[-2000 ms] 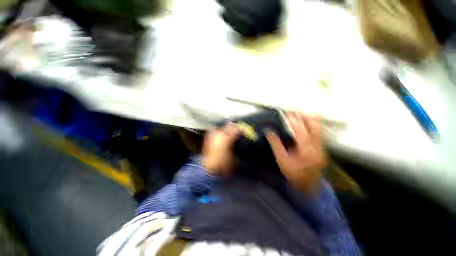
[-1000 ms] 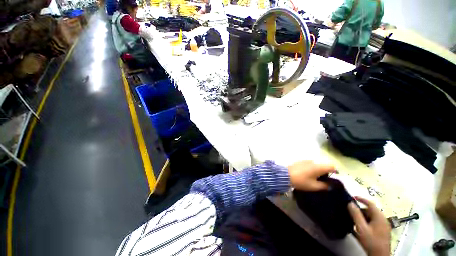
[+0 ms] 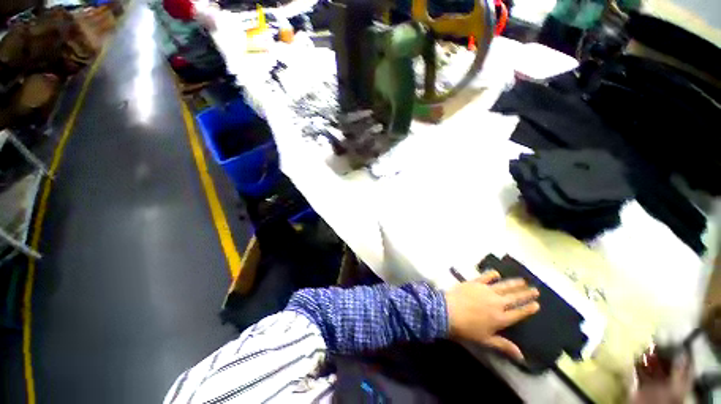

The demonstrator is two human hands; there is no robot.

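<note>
A black bag panel (image 3: pixel 553 323) lies flat on the cream work board (image 3: pixel 624 264) with white paper, near the table's front edge. My left hand (image 3: pixel 494 312) rests palm down on the panel's left part with its fingers spread, hiding some of it. My right hand (image 3: pixel 662 383) is small, blurred and cut off by the bottom edge at the lower right, apart from the panel. A blurred dark tool (image 3: pixel 696 343) shows beside it; I cannot tell whether the hand holds it.
A stack of black panels (image 3: pixel 573 189) stands behind the board, with long black strips (image 3: pixel 656 126) beyond. A green-black hand press (image 3: pixel 395 79) stands further left on the table. A blue crate (image 3: pixel 241 158) and an open carton (image 3: pixel 245 272) are below the table edge, beside a yellow-lined aisle.
The panel, held between both hands a second ago, now lies flat on the board. My left hand has spread over it. My right hand has let go and moved to the lower right.
</note>
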